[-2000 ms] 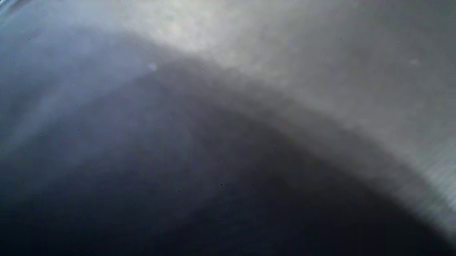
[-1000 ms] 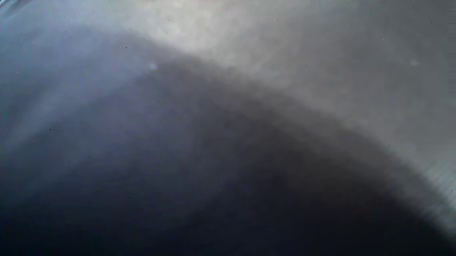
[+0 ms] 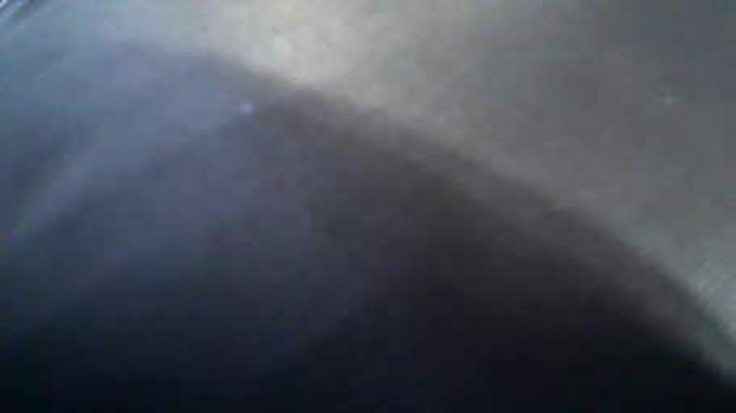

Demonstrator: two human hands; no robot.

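A blurred dark surface (image 3: pixel 323 242) fills the lower and middle part of the view, very close to the camera. Its left side is bluish grey and it darkens to almost black at the bottom. I cannot tell what it is. A paler grey-beige surface (image 3: pixel 500 89) fills the upper right, brightest near the top middle. A soft slanting boundary divides the two. Neither my left hand nor my right hand can be made out.
A small streaked light patch shows at the top left corner. A pale, finely streaked patch (image 3: pixel 718 298) lies at the right edge. Both are too blurred to name.
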